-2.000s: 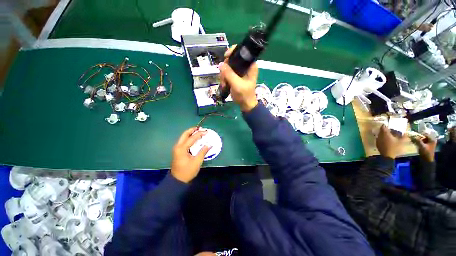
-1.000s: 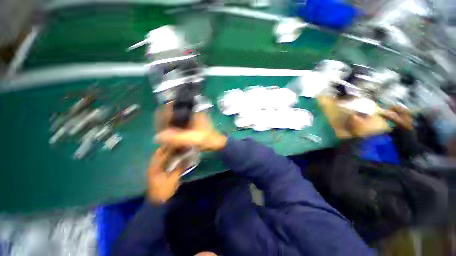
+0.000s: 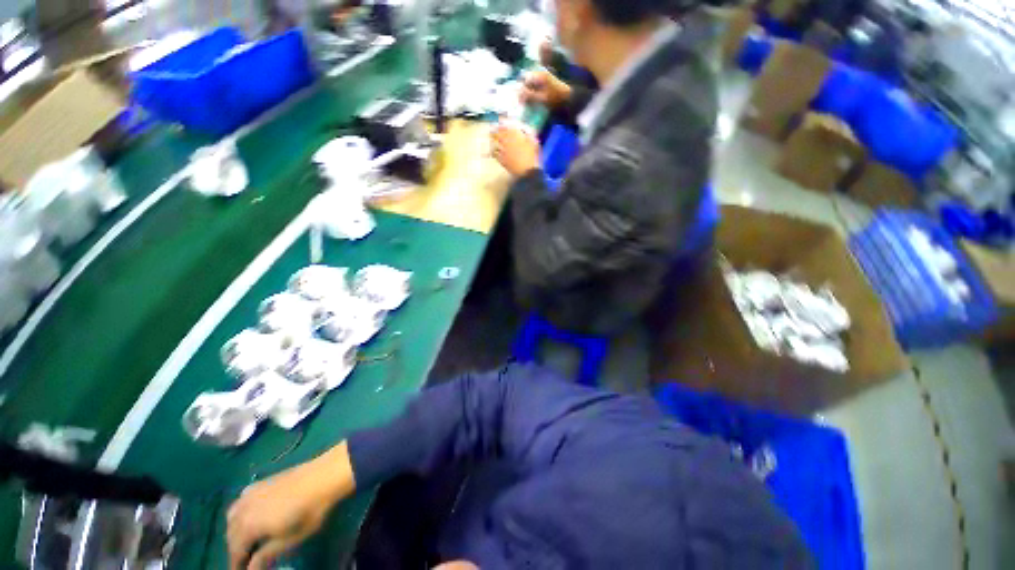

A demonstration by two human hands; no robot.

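Observation:
My right hand [image 3: 284, 512] is at the bottom edge, lower left, with its fingers pointing down and partly cut off; whether it holds anything is hidden. A black cylinder, likely the electric screwdriver [image 3: 78, 479], lies across the lower left edge, apart from the hand, over the grey-silver screw feeder [image 3: 117, 534]. The finished white round subassemblies [image 3: 295, 345] stand in close rows on the green bench, with thin wires trailing beside them. My left hand is out of view.
A small white ring [image 3: 449, 273] lies near the bench edge. A neighbouring person [image 3: 623, 167] works at a tan board [image 3: 467, 167]. A cardboard box [image 3: 712, 379] of white parts and a blue bin [image 3: 818, 468] stand on the floor at right. Blue bins [image 3: 223, 84] are beyond the conveyor.
The view has swung right, showing the neighbour and floor boxes. My right hand is off the screwdriver and now at lower left. My left hand, the held housing and the motor pile have left view.

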